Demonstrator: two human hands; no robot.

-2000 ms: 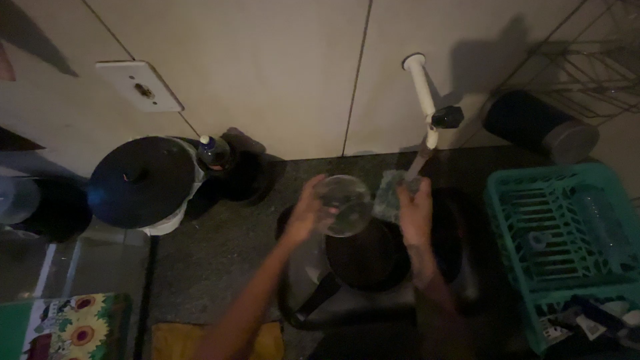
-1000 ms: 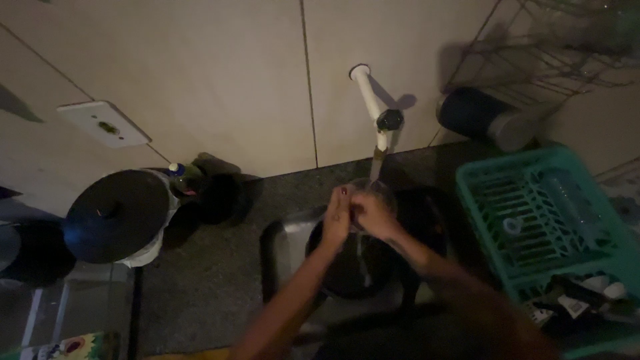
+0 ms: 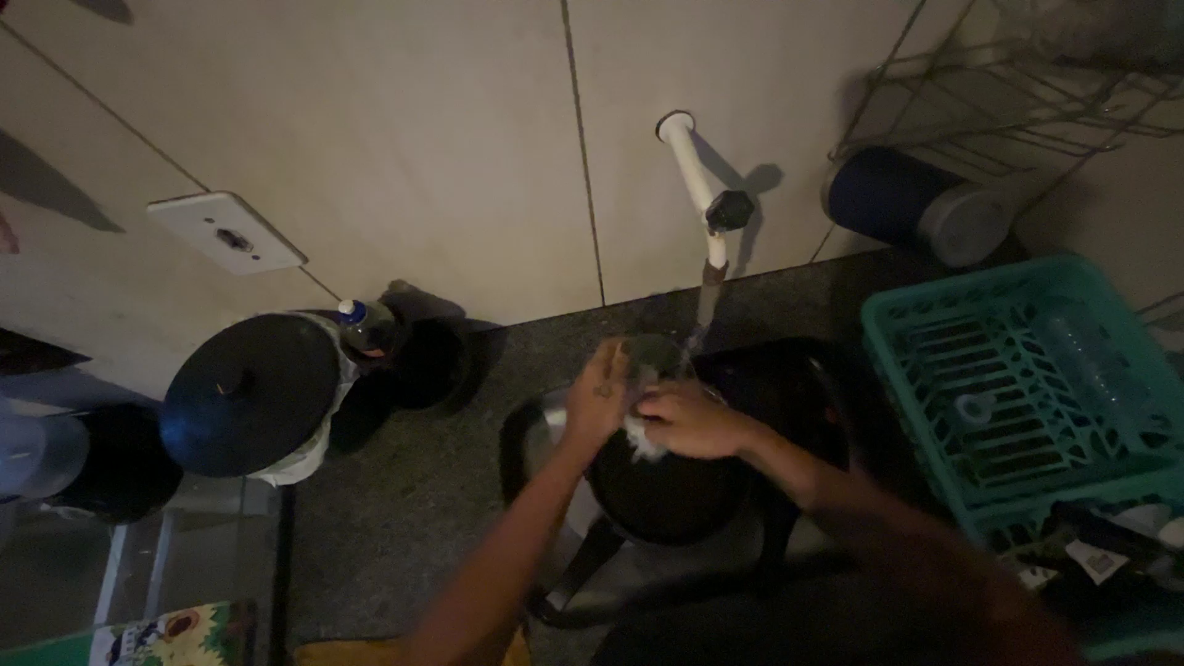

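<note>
Water runs from the white wall tap (image 3: 694,176) over my hands at the sink. My left hand (image 3: 597,393) grips a clear round bowl or dish (image 3: 659,356) by its left side. At the bowl's near side is my right hand (image 3: 689,421), the fingers bent over it. Whitish foam or water (image 3: 645,444) shows just below the fingers; whether the right hand holds anything is hidden. Beneath both hands a dark frying pan (image 3: 671,499) lies in the metal sink (image 3: 578,504), its handle pointing toward the lower left.
A teal plastic dish rack (image 3: 971,277) with utensils stands on the right. Behind it lie a dark blue canister (image 3: 893,199) and a wire rack (image 3: 1017,111). Left of the sink are a black-lidded container (image 3: 250,398) and a bottle with a blue-and-white cap (image 3: 365,324).
Two seconds ago my hands were apart, the left with the clear bowl and the right with a pale sponge or cloth near the tap. Now they are together at the bowl under running water.
</note>
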